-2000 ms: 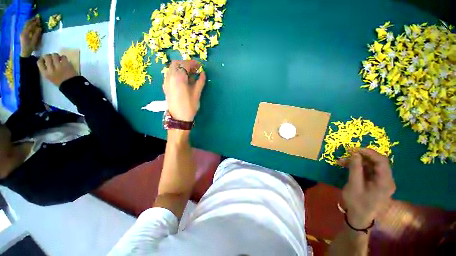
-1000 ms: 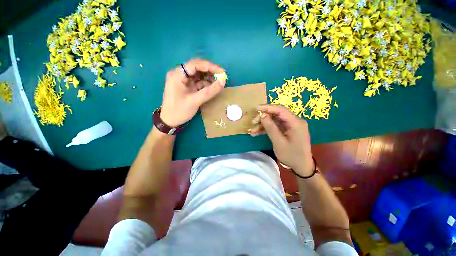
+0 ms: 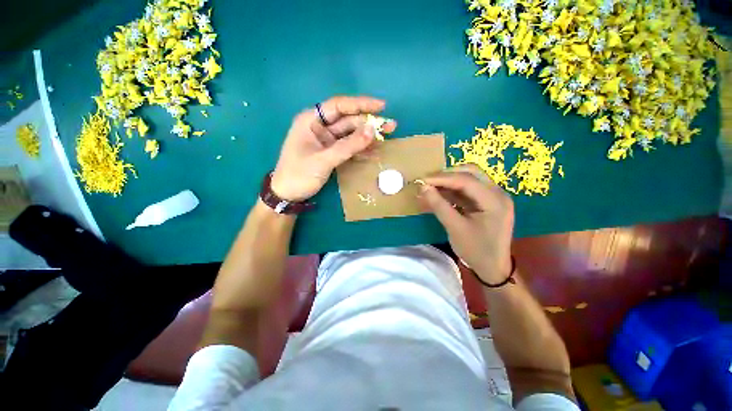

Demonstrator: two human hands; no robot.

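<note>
My left hand (image 3: 325,144), with a ring and a watch, pinches a small yellow-and-white piece (image 3: 375,126) above the top edge of the tan cardboard (image 3: 353,175). My right hand (image 3: 473,210), with a dark bracelet, pinches a thin small yellow part (image 3: 420,184) over the cardboard's right side. The white glue disc (image 3: 391,182) lies on the cardboard between the hands, just left of the right fingertips. A few yellow slivers (image 3: 367,199) lie at the disc's lower left. A ring-shaped pile of small yellow parts (image 3: 518,160) lies right of the cardboard.
A large heap of yellow-and-white pieces (image 3: 610,64) lies at upper right, a smaller heap (image 3: 160,64) at upper left. A dense yellow pile (image 3: 102,156) and white squeeze bottle (image 3: 166,209) lie at left. A person's dark sleeve (image 3: 64,249) is at far left, blue bins (image 3: 666,345) lower right.
Over two seconds my left hand came from the left heap to the cardboard with a piece, and my right hand from the ring-shaped pile with a yellow part. The camera view shifted.
</note>
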